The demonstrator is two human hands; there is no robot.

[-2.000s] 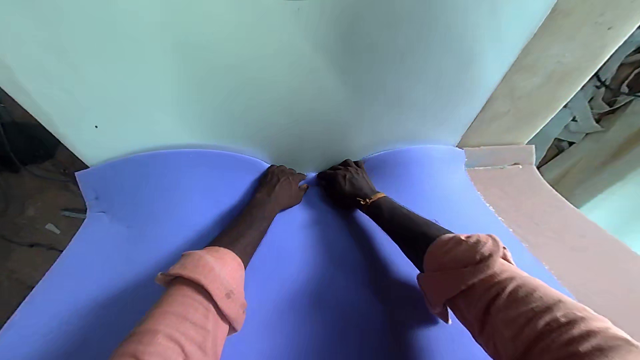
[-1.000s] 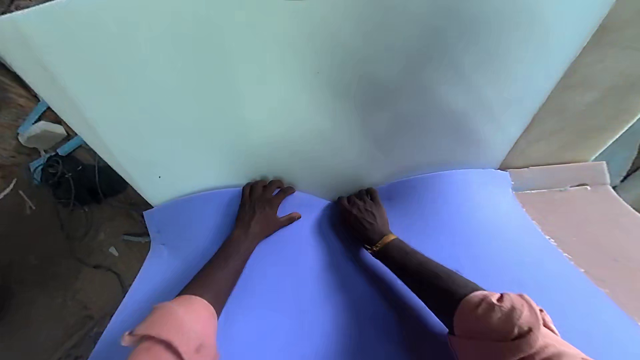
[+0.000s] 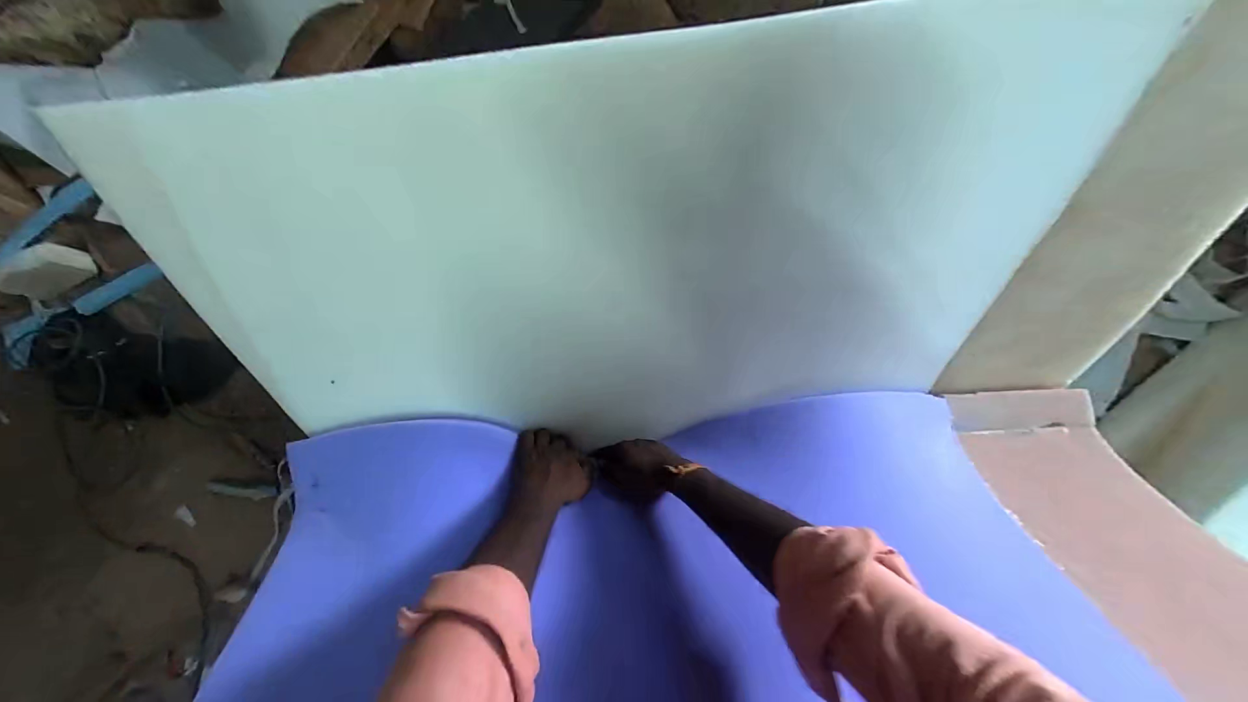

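A large blue foam sheet lies below a pale green foam sheet, their edges meeting near the middle. Both hands press in at that meeting line, where the blue sheet dips between two raised curves. My left hand has its fingers curled over the blue edge and seems to pinch it. Close beside it, my right hand, with an orange band at the wrist, is closed on the same edge. The fingertips of both are partly hidden.
Pinkish foam extends on the right, beside a beige foam sheet. On the floor at left are a blue frame piece, cords, a dark object and scraps. Further scraps and wooden pieces are beyond the green sheet's far edge.
My left hand, spread on the blue sheet a second ago, has moved right and curled at the edge beside my right hand. The view has shifted, showing the green sheet's far edge.
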